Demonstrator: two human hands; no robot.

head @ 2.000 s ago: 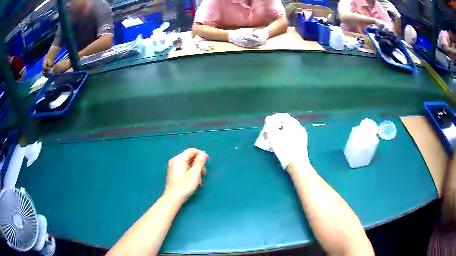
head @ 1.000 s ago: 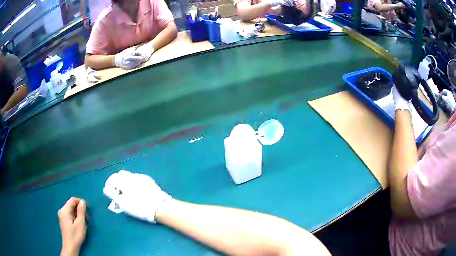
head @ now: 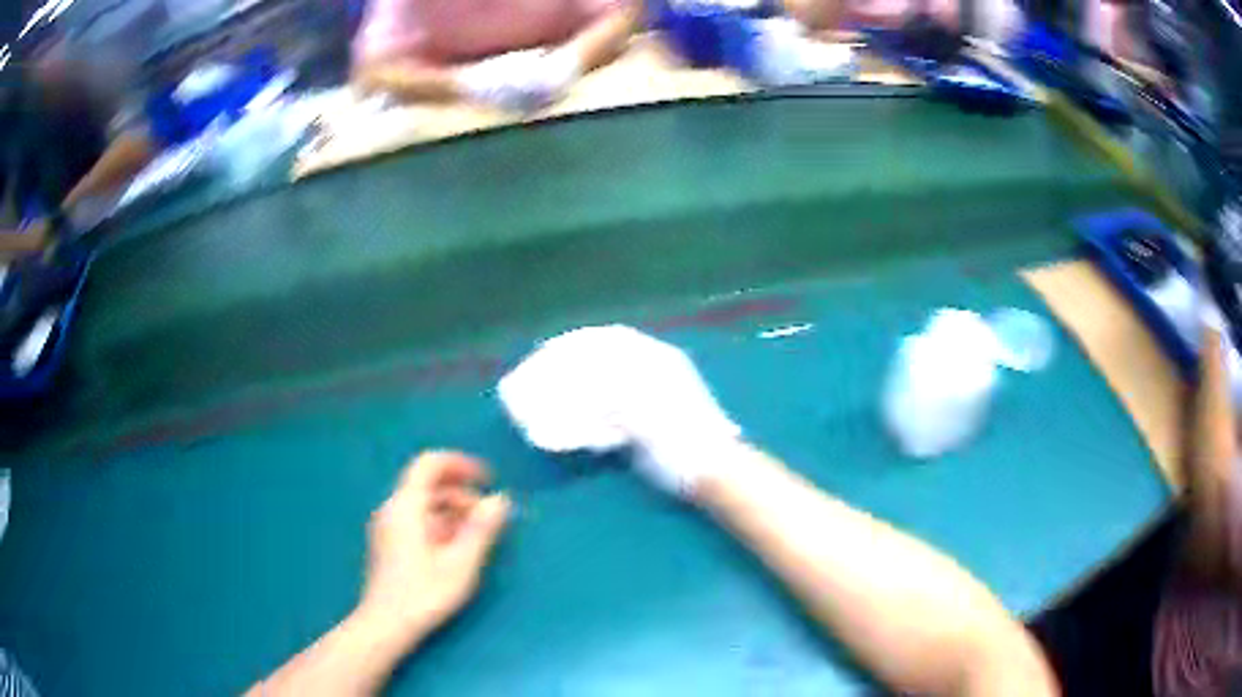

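Observation:
My right hand, in a white glove, is over the green bench right of my left hand. Blur merges the glove with a white wiping cloth at its fingers; the cloth's outline is unclear. My bare left hand is low and left of centre, fingers loosely curled, thumb a little apart, with nothing visible in it. A white bottle stands on the bench to the right, its round cap hanging open on its right side. No headphones are in front of me.
The green conveyor belt crosses beyond the bench. A blue tray and tan mat are at right; another blue tray is at far left. People sit across the belt and at the right edge.
The view swung right, then back left, and is now blurred. The bottle appears farther right than one second ago. My gloved hand remains near my bare hand.

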